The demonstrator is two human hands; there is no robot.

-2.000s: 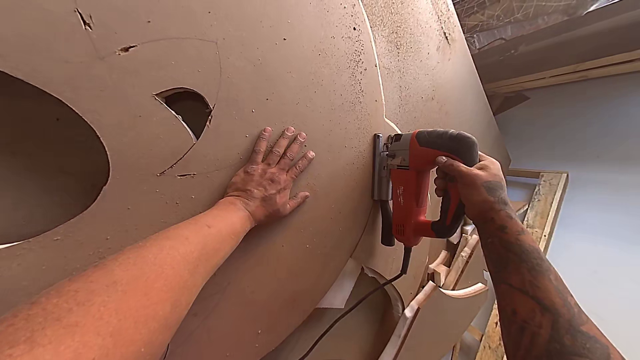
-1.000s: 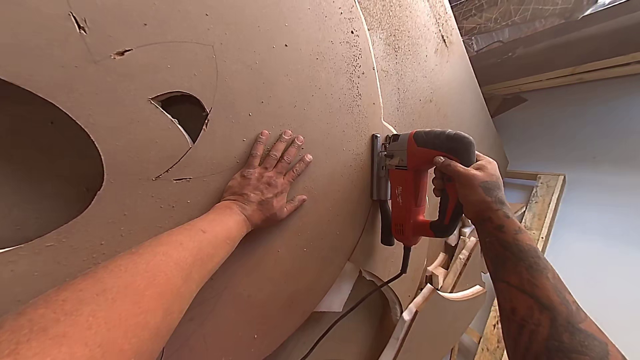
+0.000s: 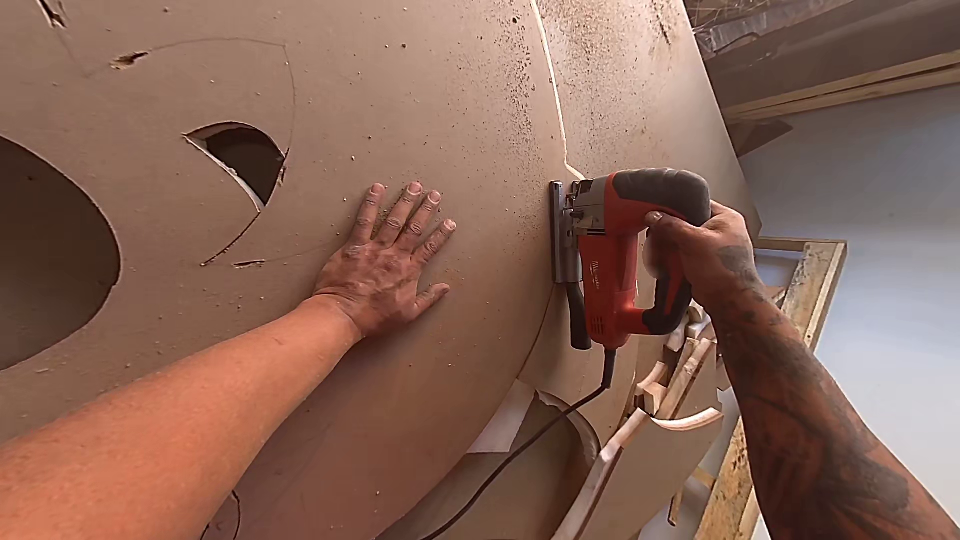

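My right hand (image 3: 697,255) grips the black handle of a red and black Milwaukee jigsaw (image 3: 611,270), whose metal shoe rests against a large brown sheet panel (image 3: 465,315). A pale cut line (image 3: 553,82) runs down the panel to the front of the saw, and a thin curved drawn line continues below it. The blade is hidden. My left hand (image 3: 382,270) lies flat on the panel, left of the saw, fingers spread and holding nothing. From the saw's lower end hangs a black power cord (image 3: 517,454).
Left of my left hand are a large round opening (image 3: 52,247) and a smaller cut hole (image 3: 247,157) in the panel. Curved offcuts (image 3: 675,390) are stacked at the lower right, beside a wooden frame (image 3: 814,292). Sawdust speckles the panel near the cut.
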